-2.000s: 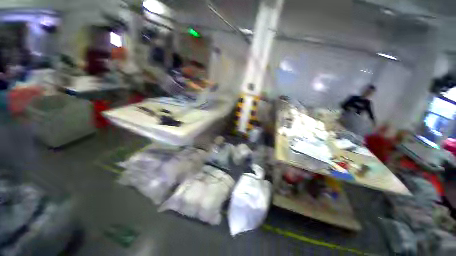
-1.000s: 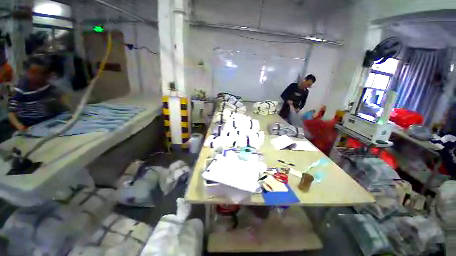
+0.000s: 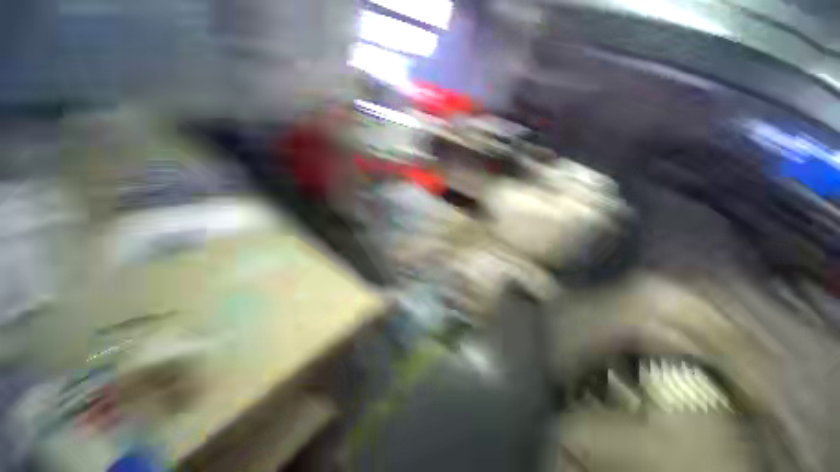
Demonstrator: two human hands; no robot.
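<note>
No hand of mine shows in the picture, which is strongly blurred. Nearest in front of me at the lower left is a pale wooden table (image 3: 276, 313) with its corner toward the middle of the view. White sheets or cloth (image 3: 184, 226) lie on it, with small blurred items and a blue patch (image 3: 136, 461) at its near side. What the small items are, I cannot tell.
Heaped pale bundles (image 3: 543, 217) stand right of the table, with red items (image 3: 433, 97) behind them near a bright window (image 3: 396, 41). Grey floor (image 3: 442, 429) lies at the bottom middle. Blurred beige material (image 3: 654, 447) is at the lower right.
The view has swung right and nearer to the table, whose corner now lies left of the middle. The pillar and the person behind the table have left the view.
</note>
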